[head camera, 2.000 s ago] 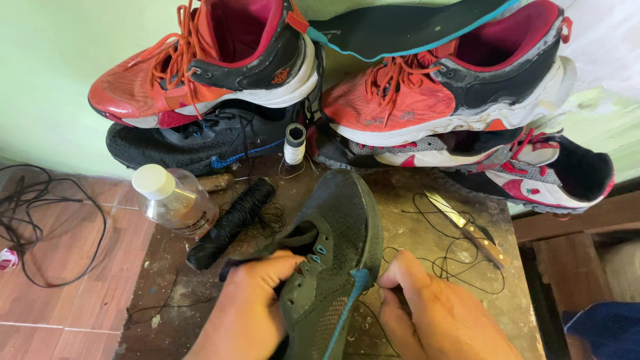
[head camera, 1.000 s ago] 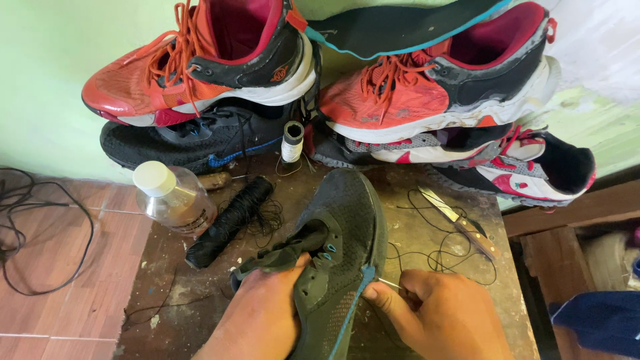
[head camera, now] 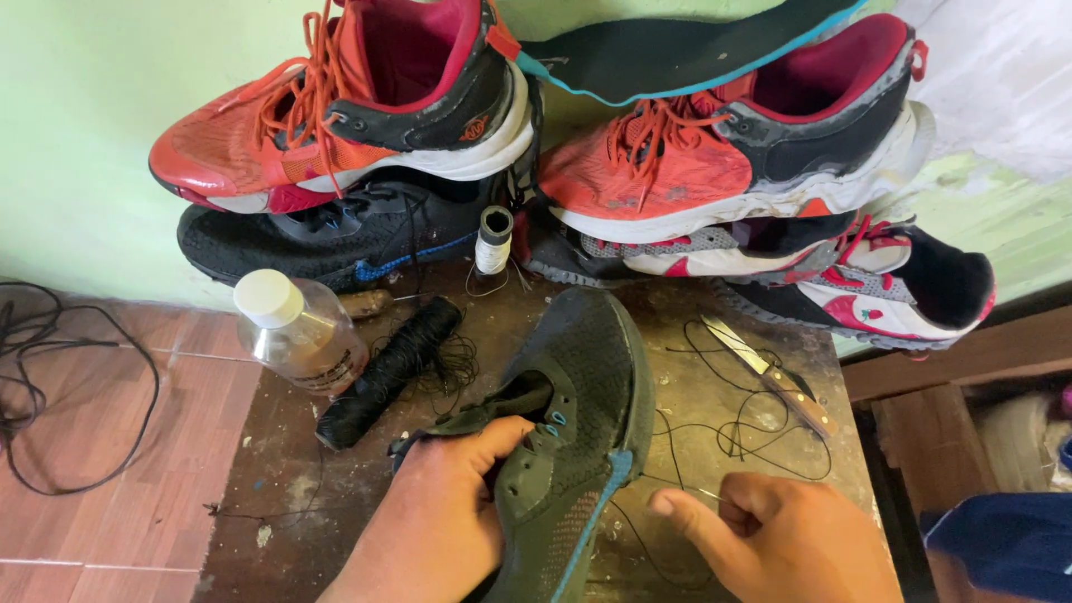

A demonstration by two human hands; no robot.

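Note:
My left hand (head camera: 448, 502) grips a black sneaker (head camera: 578, 377) with a blue stripe by its opening; some fingers are hidden inside. Right of the sole, my right hand (head camera: 754, 528) pinches a thin metal needle or awl (head camera: 710, 495), with black thread (head camera: 670, 481) running between it and the sole's edge. Loose black thread lies around a wooden-handled knife (head camera: 779, 377) at the right. Left of the sneaker lies a spool of black thread (head camera: 389, 373), beside a clear plastic bottle (head camera: 306, 335) with a white cap. A spool of white thread (head camera: 492, 243) stands behind.
Red-orange sneakers (head camera: 243, 142) rest on other shoes along the wall, with a dark insole (head camera: 670, 59) across them. A wooden handle (head camera: 366, 303) lies behind the bottle. A black cable (head camera: 84, 343) lies on the tiled floor at left. Dark blue cloth (head camera: 1005, 536) is at lower right.
My right hand has moved away from the sole to the right, with the thin metal tool in its fingers. My left hand still holds the sneaker.

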